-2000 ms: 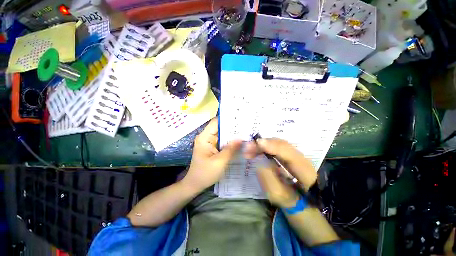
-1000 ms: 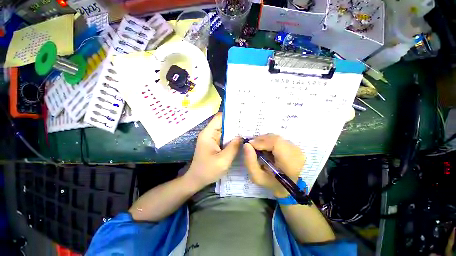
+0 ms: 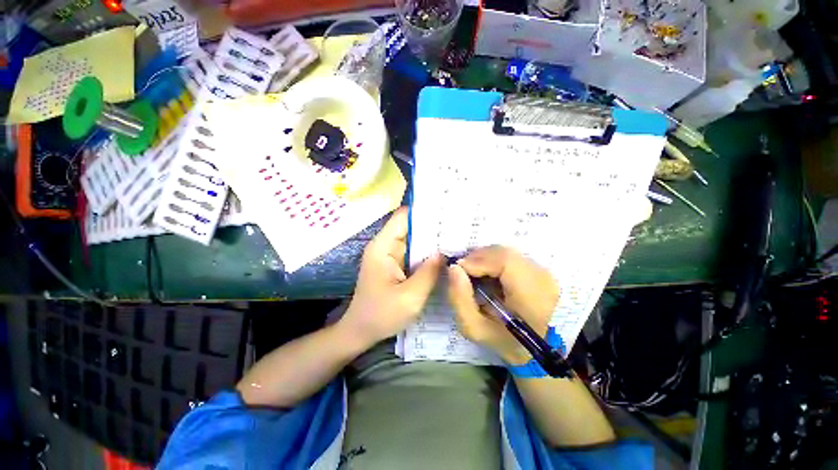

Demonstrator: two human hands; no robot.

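A blue clipboard with a silver clip rests on the bench edge and hangs over toward my lap. It bears white printed record sheets with a table and some dark writing. My left hand grips the left edge of the clipboard, its thumb on the sheets. My right hand holds a black pen slanted, its tip at the left part of the sheet near my left thumb. The very tip is hidden between the fingers.
Left of the clipboard, a tape roll with a black part inside lies on a red-dotted sticker sheet. Further left are printed strips, a green solder spool and an orange multimeter. Thin tools lie right; white boxes stand behind.
My right hand has moved slightly left and the pen tip has come down beside my left thumb. The clipboard appears a little higher and further right in view. The last second shows almost no movement.
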